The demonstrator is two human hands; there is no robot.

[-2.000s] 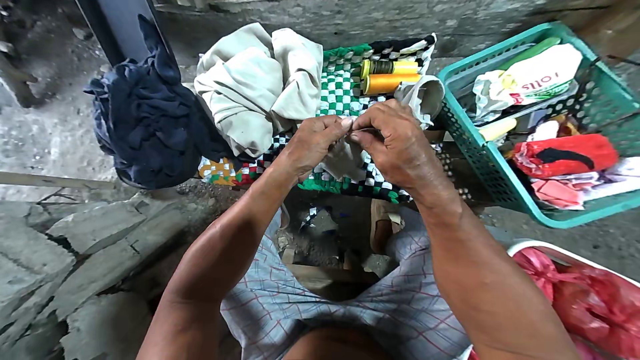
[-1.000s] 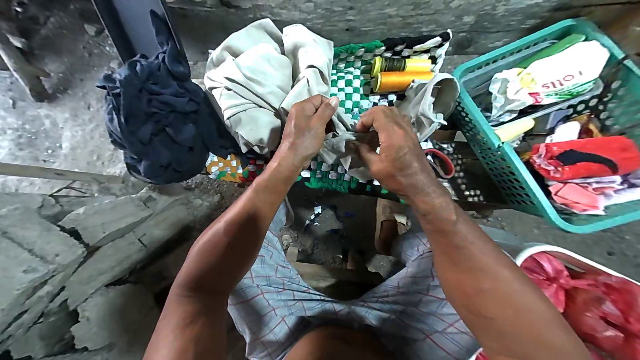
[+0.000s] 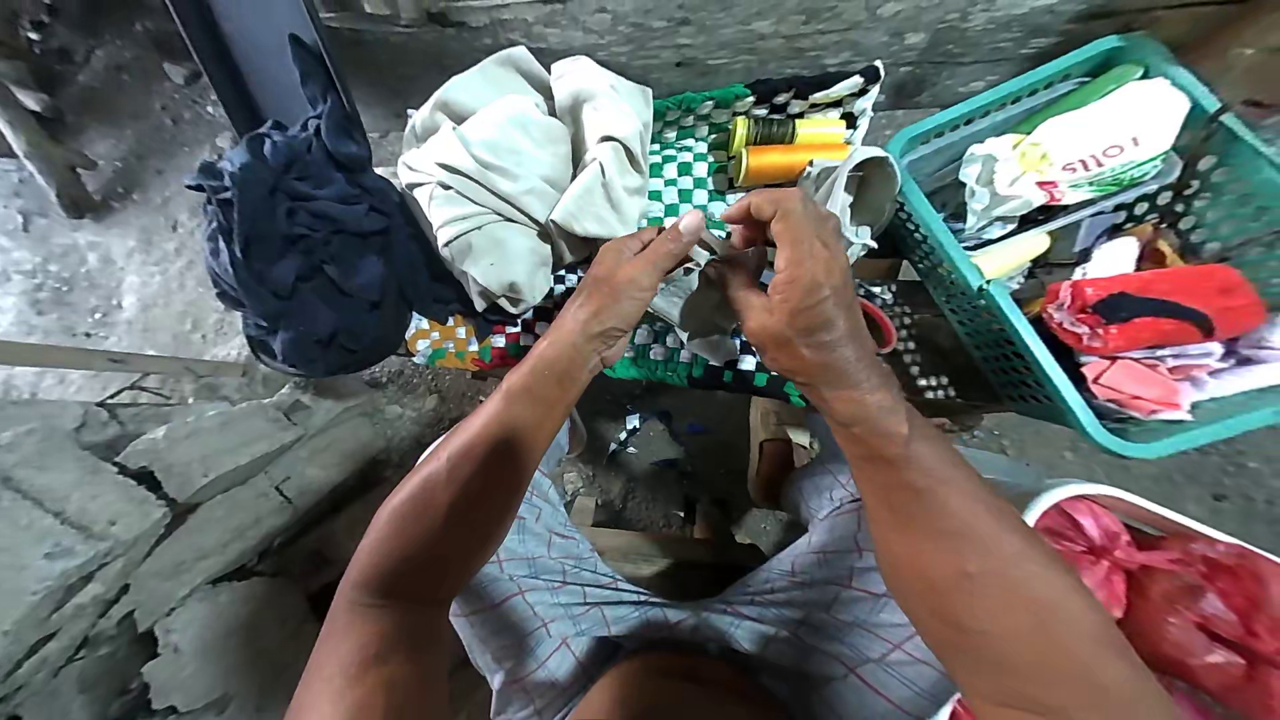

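Note:
My left hand [image 3: 625,285] pinches the upper edge of a small piece of pale grey cloth [image 3: 700,305] between thumb and fingers. Close beside it, my right hand [image 3: 795,275] grips the same cloth with thumb and bent fingers. Both hands are over a woven rag mat [image 3: 685,180] in green, white, black and other colours. A heap of cream cloth [image 3: 500,170] lies left of the hands. Beyond them on the mat rest an orange thread spool [image 3: 790,163] and a yellow spool with dark thread [image 3: 780,132]. A red scissors handle [image 3: 878,326] shows partly behind my right wrist.
Dark navy cloth [image 3: 310,240] is bunched at the left. On the right stands a green plastic basket [image 3: 1045,385] holding a printed plastic bag [image 3: 1080,150] and a red cloth bundle [image 3: 1155,308]. Red plastic bags [image 3: 1190,610] fill a white-rimmed container at lower right. Broken concrete slabs [image 3: 90,500] lie lower left.
The hands have stayed over the mat, and the fingers have shifted on the grey cloth. More of the cloth hangs between them than two seconds ago.

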